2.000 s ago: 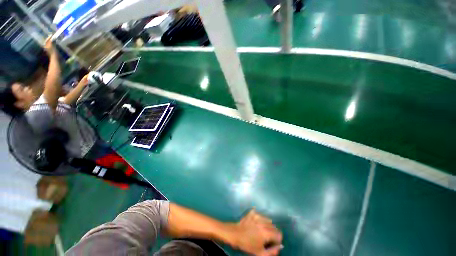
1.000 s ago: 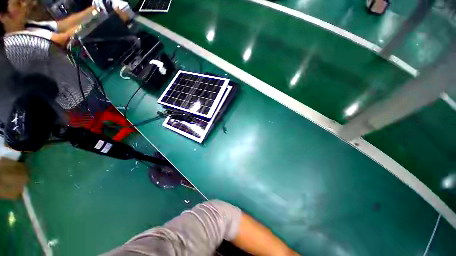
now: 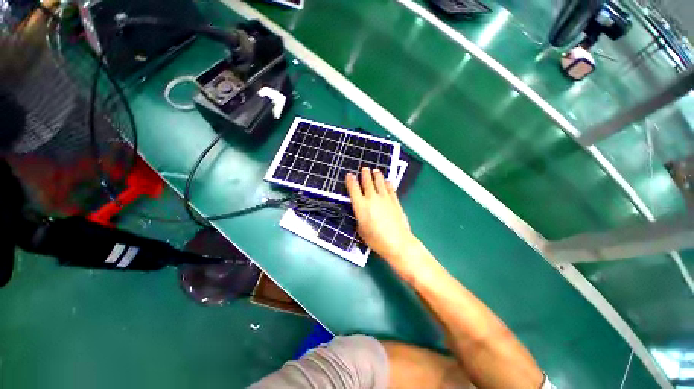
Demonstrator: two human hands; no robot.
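A framed solar panel (image 3: 327, 156) lies face up on the green bench, overlapping a second panel (image 3: 329, 232) below it. A bundle of thin black leads (image 3: 316, 205) lies between them. My right hand (image 3: 377, 209) reaches from the lower right and lies palm down over the near right edge of the upper panel, fingers spread on its face. Its thumb cannot be made out, and no firm grip shows. My left arm, in a grey sleeve, enters at the bottom; its hand is hidden or cut off.
A black boxy device (image 3: 247, 91) with a white tag and black cable stands beyond the panels. A pedestal fan's black pole (image 3: 99, 247) and a red object (image 3: 129, 194) are left of the bench (image 3: 449, 277). A white edge strip (image 3: 487, 194) and grey posts (image 3: 624, 243) are at right.
My view has moved closer to the panels and the black device. My right hand has come into view and onto the upper panel. The other person has mostly left the picture.
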